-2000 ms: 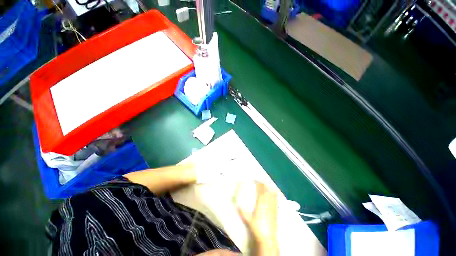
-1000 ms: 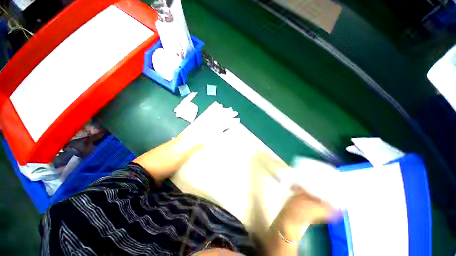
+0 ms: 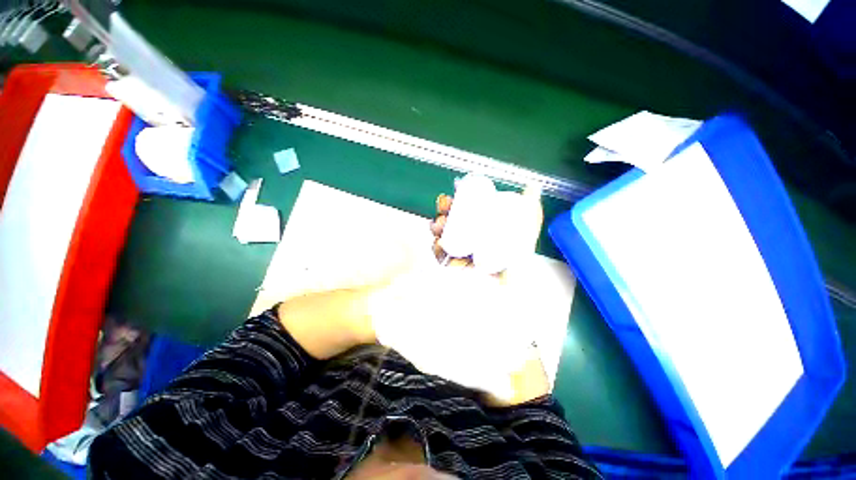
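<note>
A white block-like unit (image 3: 474, 220) is raised over the cream mat (image 3: 328, 220), in front of me. My right hand (image 3: 512, 258) holds it, with bare-looking fingertips along its left side and the thumb on its right. The palm is washed out, so the unit's lower edge is hard to tell from the hand. My left hand (image 3: 404, 295) reaches in from the left, below the unit. It is washed out to white, and its fingers and anything in them cannot be made out.
A red tray (image 3: 84, 244) with a white liner stands left. A small blue bin (image 3: 214, 136) holds white items. A blue tray (image 3: 619, 300) stands right, loose papers (image 3: 643, 139) at its far corner. White scrap (image 3: 256, 223) and small blue-grey squares (image 3: 286, 160) lie near the bin. A rail (image 3: 404, 143) crosses beyond.
The view has turned towards the right. My right hand has come from the blue tray's near edge back over the mat with the white unit. My left hand has moved from the mat's far edge closer to me.
</note>
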